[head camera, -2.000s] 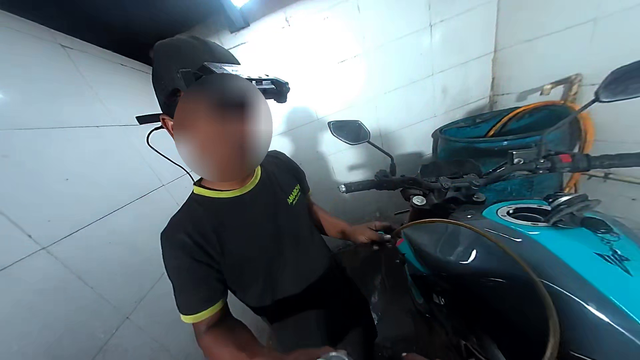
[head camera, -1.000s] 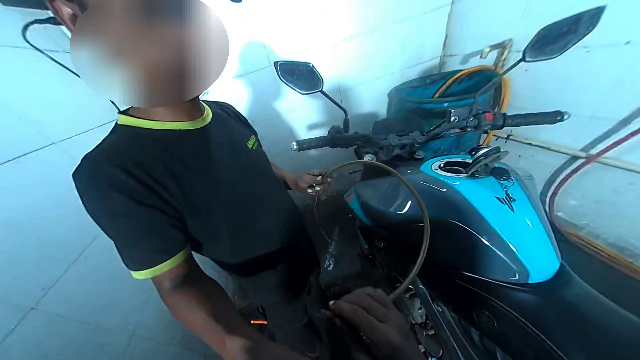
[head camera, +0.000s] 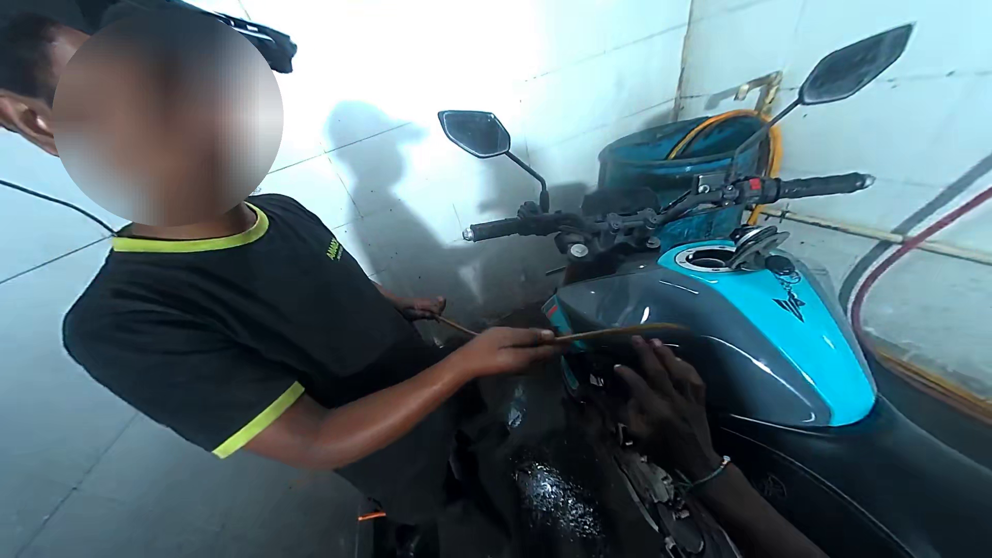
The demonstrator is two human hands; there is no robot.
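My right hand (head camera: 666,403), with a bracelet at the wrist, reaches in from the lower right beside the motorcycle's grey and turquoise fuel tank (head camera: 806,341). Its fingers are spread, with the fingertips just below a thin brownish flexible hose (head camera: 604,333); whether they touch it is unclear. A co-worker's hand (head camera: 511,350) pinches the hose near the tank's side, and the co-worker's other hand (head camera: 425,307) holds it farther back. The tank's filler cap (head camera: 756,246) is flipped up over the filler opening (head camera: 705,259). My left hand is out of view.
The co-worker (head camera: 209,318) stands at the left, close to the motorcycle. Handlebars (head camera: 504,229) and two mirrors (head camera: 474,133) rise ahead. Behind them are a blue barrel (head camera: 643,155) with an orange hose (head camera: 775,155) and a tiled wall. The black seat (head camera: 922,465) extends at the lower right.
The hose, a wide loop before, now runs nearly straight beside the tank. One co-worker's hand has come up onto it. My right hand has moved up along the motorcycle. The view has shifted.
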